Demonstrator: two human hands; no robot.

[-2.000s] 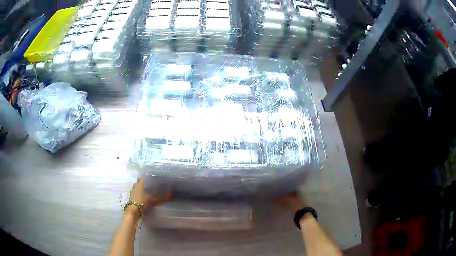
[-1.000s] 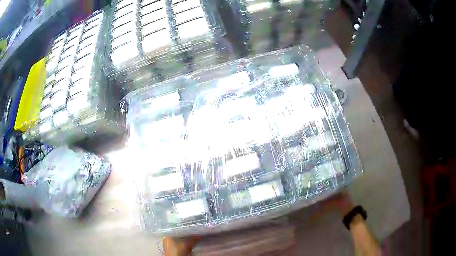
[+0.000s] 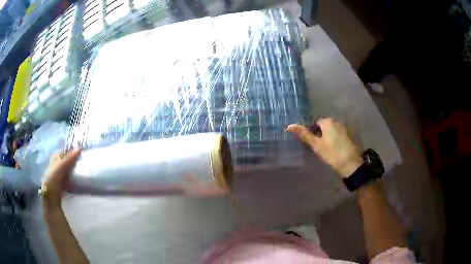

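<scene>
A stack of clear trays wrapped in glossy stretch film (image 3: 258, 87) stands on the table in front of me, tilted in view, with strong glare on top. A large stretch film roll (image 3: 144, 164) with a brown core end lies crosswise at its near side. My left hand (image 3: 61, 167) holds the roll's left end; its fingers are partly hidden behind the roll. My right hand (image 3: 330, 144), with a black watch on the wrist, is off the roll, right of the stack's near corner. Its thumb points left and its other fingers are curled; a small dark spot shows between them, too unclear to name.
Rows of tray stacks (image 3: 54, 62) stand at the back left. A yellow sheet or bin (image 3: 19, 92) is at the far left, with a blurred pale bag (image 3: 46, 142) nearer. A grey post (image 3: 308, 11) is at the back right. A red object (image 3: 448, 139) is beyond the table's right edge.
The film roll now shows clearly in front of the stack, with my left hand at its left end. My right hand has come out from the stack's near side. The view has shifted.
</scene>
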